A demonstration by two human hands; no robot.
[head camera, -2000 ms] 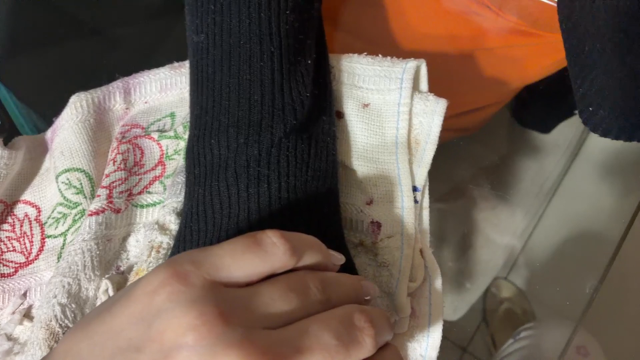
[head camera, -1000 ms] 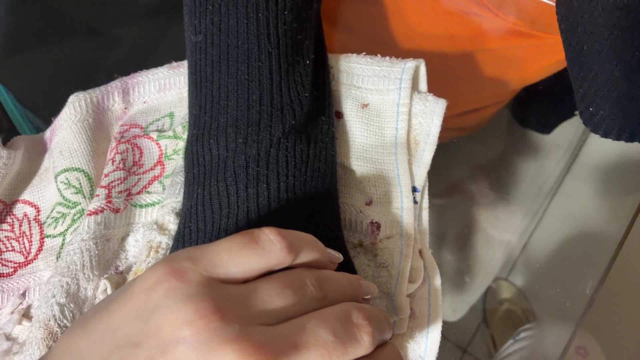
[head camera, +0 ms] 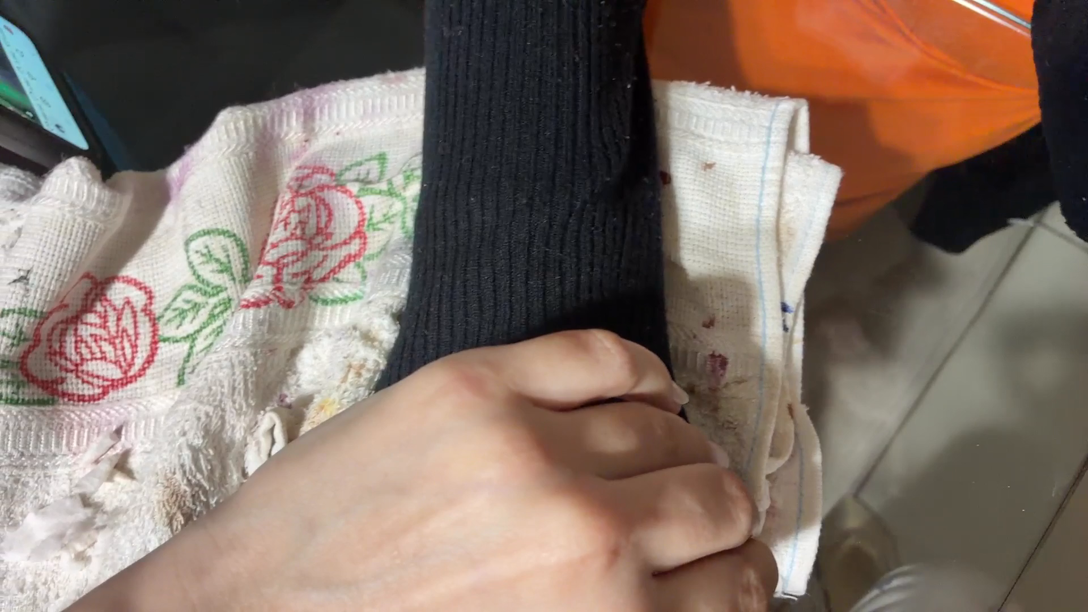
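My left hand (head camera: 544,476) comes in from the lower left, palm down. Its fingers are bent and close together over the lower end of a black ribbed knit fabric (head camera: 540,187), with the thumb hidden. Beneath both lies a cream terry towel (head camera: 722,229), with folded layers along its right edge. Green leaves and red roses (head camera: 310,229) decorate its left part. Brown, purple and yellowish stains mark the cloth, and small whitish scraps (head camera: 59,518) lie at the lower left. My right hand is out of view.
A phone (head camera: 42,76) with a lit screen is at the upper left. Orange material (head camera: 850,93) lies behind the towel, and another black knit piece (head camera: 1062,110) hangs at the right edge. Light floor tiles (head camera: 960,399) and a blurred beige shoe (head camera: 858,535) show below right.
A phone with a lit screen now shows at the upper left, where earlier only a teal edge was visible. My left hand, the black knit and the towel have stayed in place.
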